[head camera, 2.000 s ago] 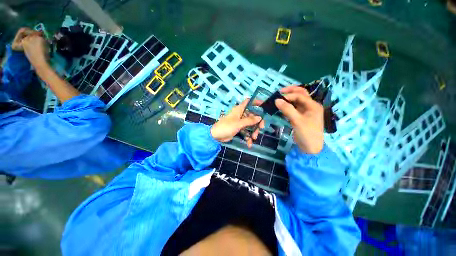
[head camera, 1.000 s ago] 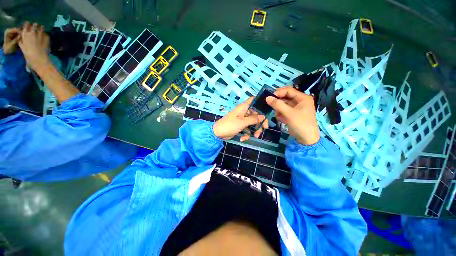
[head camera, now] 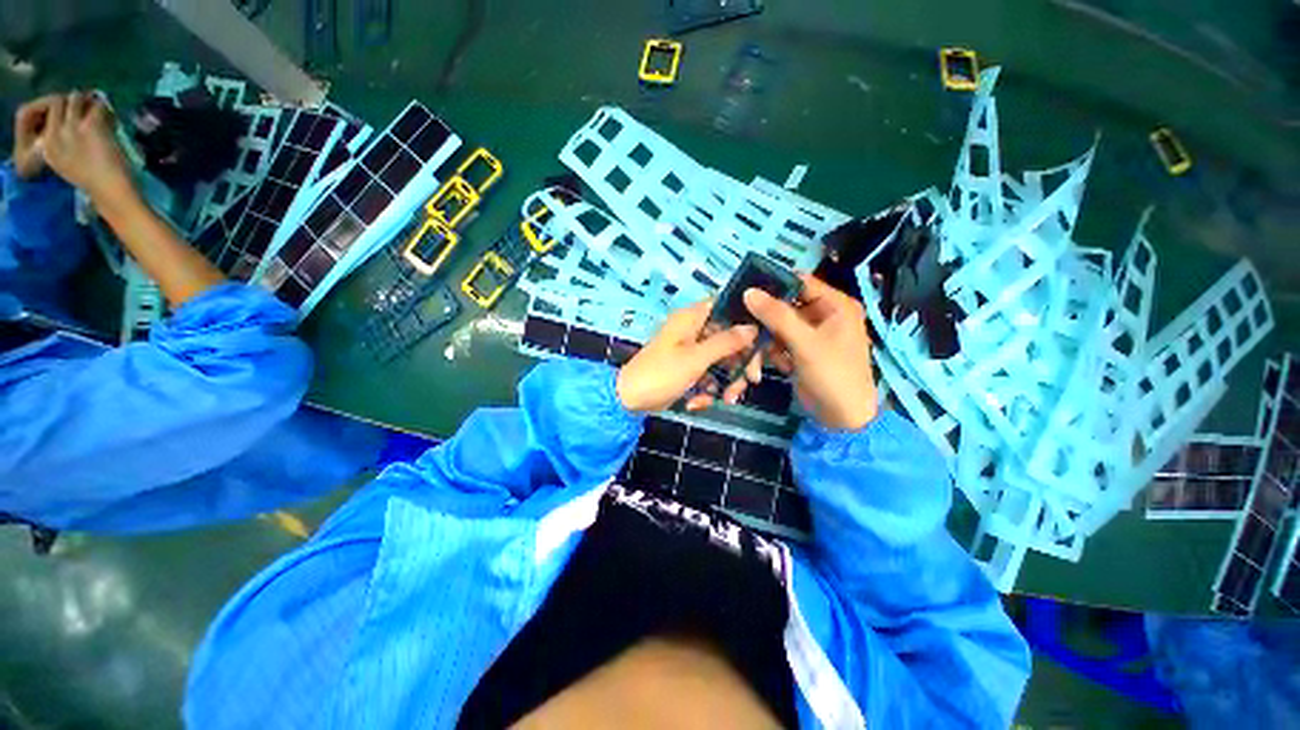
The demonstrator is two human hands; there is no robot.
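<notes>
My left hand holds a small dark frame by its lower left side, in front of my chest. A black adhesive piece lies over the frame's window. My right hand is on the same frame from the right, its fingers pressing on the black piece. The fingers hide the frame's lower part. A sheet of black die-cuts on a pale blue liner lies below my hands, near my lap.
Empty pale blue liners are heaped right, beside crumpled black film. Yellow-edged frames and dark frames lie left. Another person's hands work at the far left, near more die-cut sheets.
The black piece, first held apart in my right fingers, now lies on the frame and my right hand has moved left onto it. The far yellow-edged frames have shifted left.
</notes>
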